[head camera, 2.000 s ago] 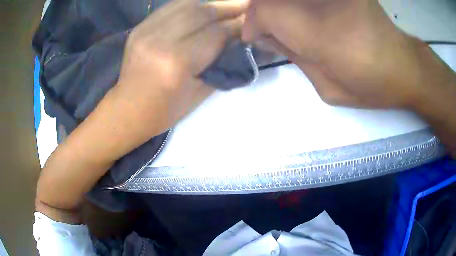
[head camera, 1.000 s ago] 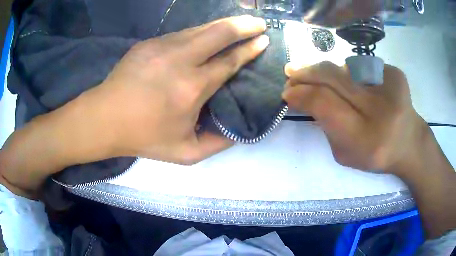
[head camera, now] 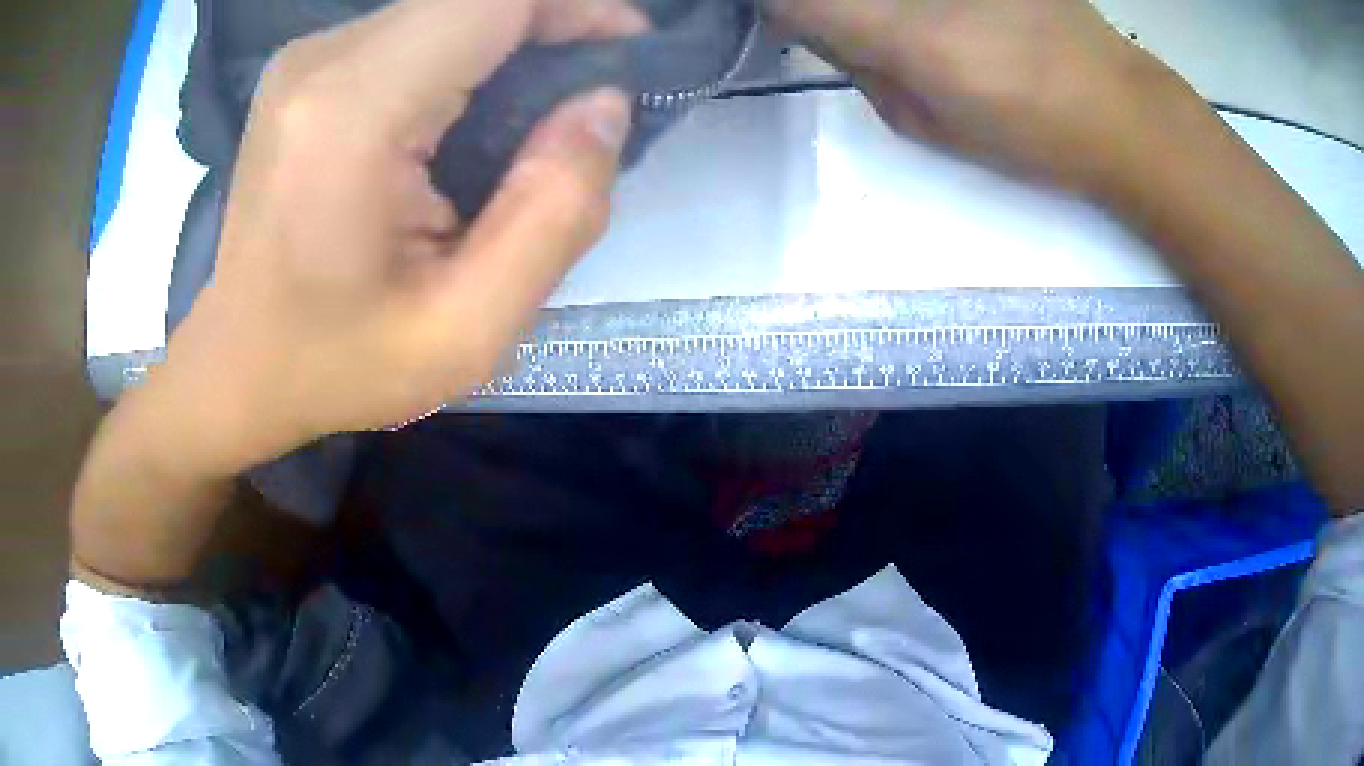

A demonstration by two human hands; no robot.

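The dark grey garment (head camera: pixel 516 127) lies at the upper left, partly outside the picture's top edge. My left hand (head camera: pixel 374 225) grips a fold of it between thumb and fingers. A silvery zipper (head camera: pixel 696 95) curves along the cloth edge, just right of my left fingertips. My right hand (head camera: pixel 972 83) reaches in from the right; its fingertips are at the top edge beside the zipper, blurred and partly cut off, so its grip cannot be told. The needle and presser foot are not in view.
The white table (head camera: pixel 898 225) has a silver-grey measuring tape (head camera: pixel 868 356) along its front edge. A blue bin (head camera: pixel 1159 599) with dark pieces stands at the lower right. Dark cloth (head camera: pixel 322 659) lies at the lower left. A black line crosses the tabletop at the upper right.
The view has shifted, so the table edge sits higher and the machine parts have left the picture. My left thumb and fingers now pinch the cloth instead of lying flat on it.
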